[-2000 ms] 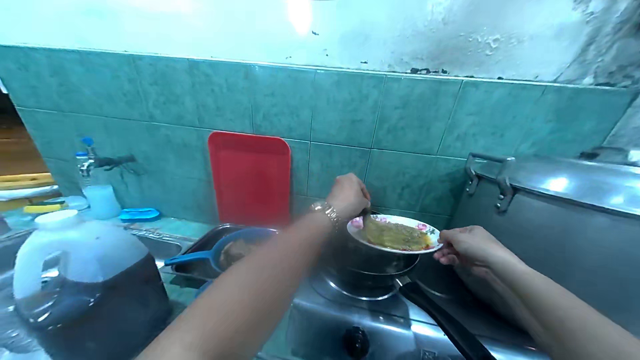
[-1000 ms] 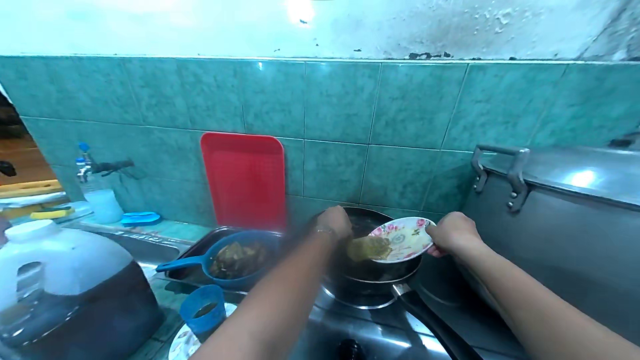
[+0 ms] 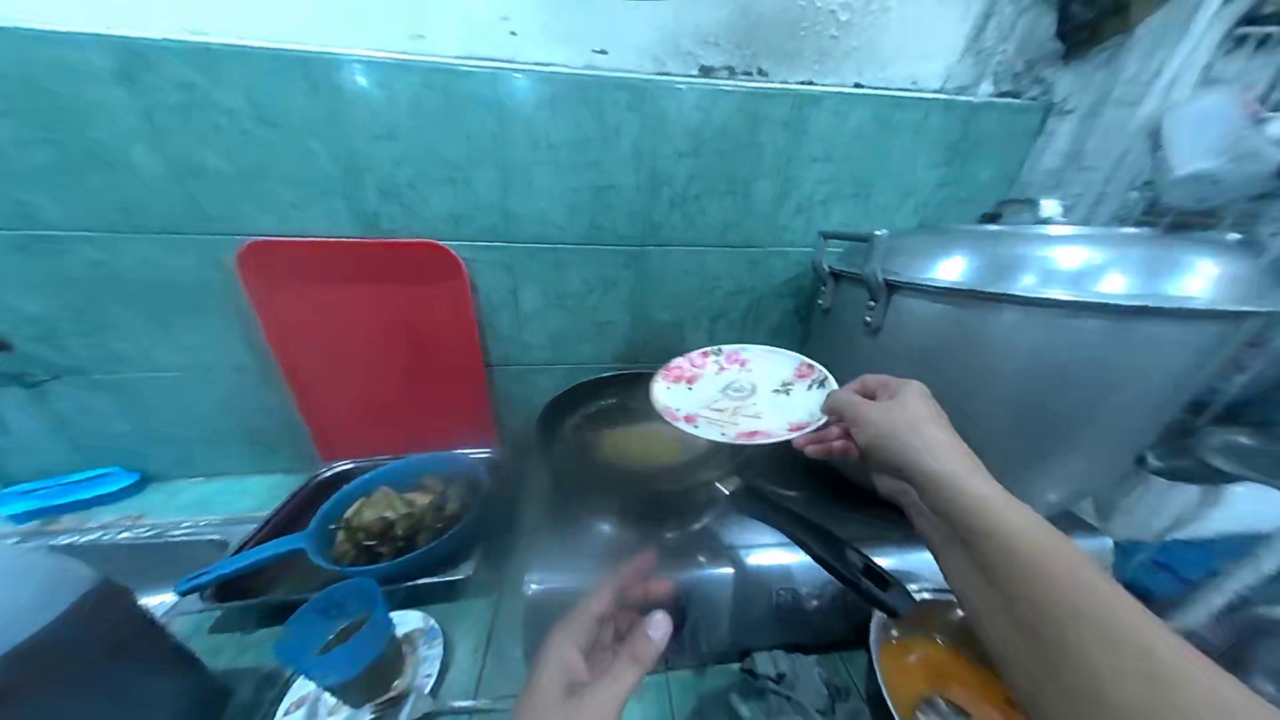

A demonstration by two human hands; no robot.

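My right hand (image 3: 880,425) grips the right rim of a white flower-patterned plate (image 3: 745,393), which bears no food now and is held over the right side of a black frying pan (image 3: 570,425). In the pan lies a yellowish flat piece of food (image 3: 645,443), somewhat blurred. My left hand (image 3: 608,640) holds nothing, its fingers apart, in front of the stove (image 3: 690,590) below the pan. The pan's black handle (image 3: 830,545) points toward the lower right, over a bowl of orange liquid (image 3: 940,670).
A large lidded metal pot (image 3: 1030,370) stands at the right. At the left, a blue strainer (image 3: 400,565) with food rests on a metal tray (image 3: 270,585), near a blue cup (image 3: 335,630) on a plate. A red tray (image 3: 375,350) leans against the tiled wall. A grey cloth (image 3: 790,690) lies in front.
The food has passed from the plate into the pan. My left hand has left the food and drawn back toward me. The view has shifted, and the bowl of orange liquid now shows.
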